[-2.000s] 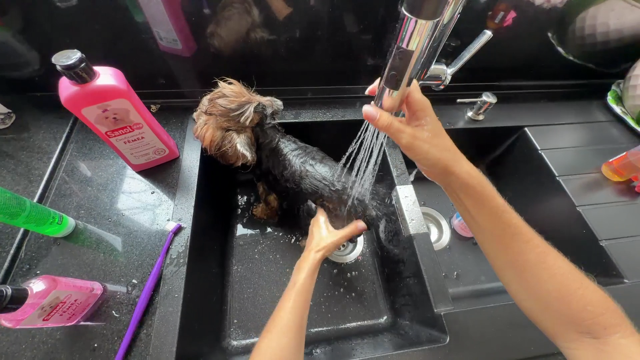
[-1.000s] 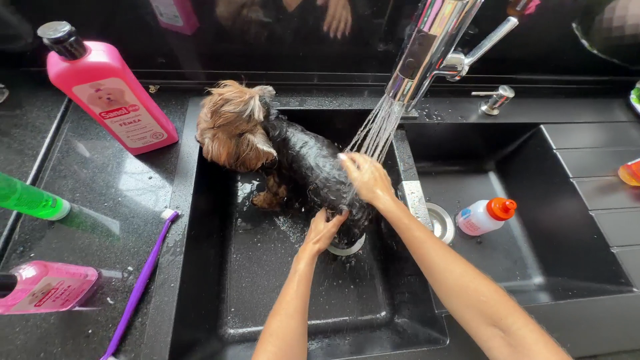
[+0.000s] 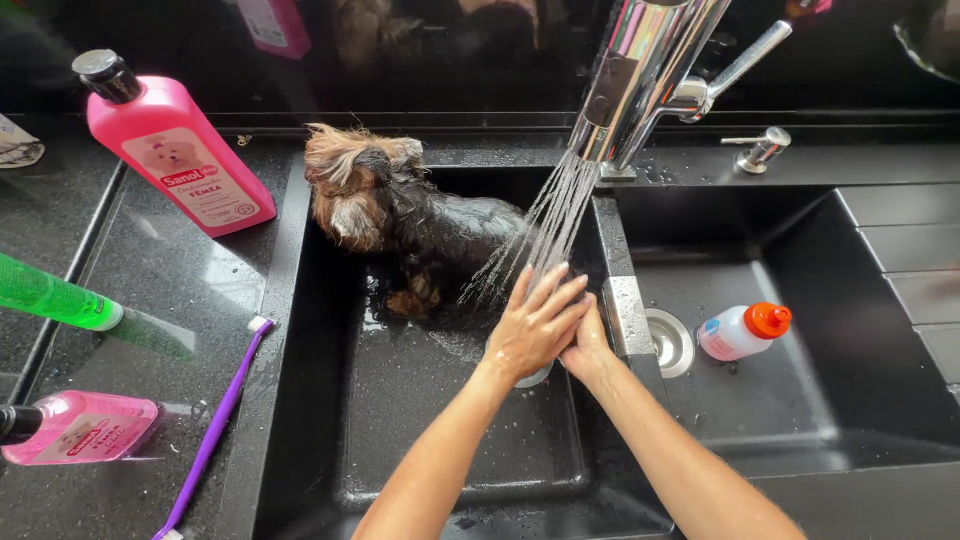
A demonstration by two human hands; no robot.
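Observation:
A small wet dog [image 3: 465,225] with dark back fur and a tan head stands or sits in the left basin of a black double sink [image 3: 450,450]. Water sprays from the chrome faucet [image 3: 596,135] onto its rear and onto my hands. My left hand [image 3: 536,322], fingers spread, lies by the dog's rear under the spray, touching my right hand [image 3: 589,337]. The right hand's fingers are partly hidden behind the left, so its grasp is unclear. Part of the dog's hindquarters is hidden by water and hands.
Left of the sink are a large pink conditioner bottle [image 3: 184,150], a green tube [image 3: 52,296], a smaller pink bottle [image 3: 97,427] and a purple toothbrush [image 3: 217,420]. An orange-capped bottle [image 3: 735,334] lies in the right basin near the drain [image 3: 669,343]. A chrome knob [image 3: 763,150] stands behind.
My right hand first held the faucet's spray head, then let go and lay on the dog's back. Both hands are now together at the dog's rear, under the water.

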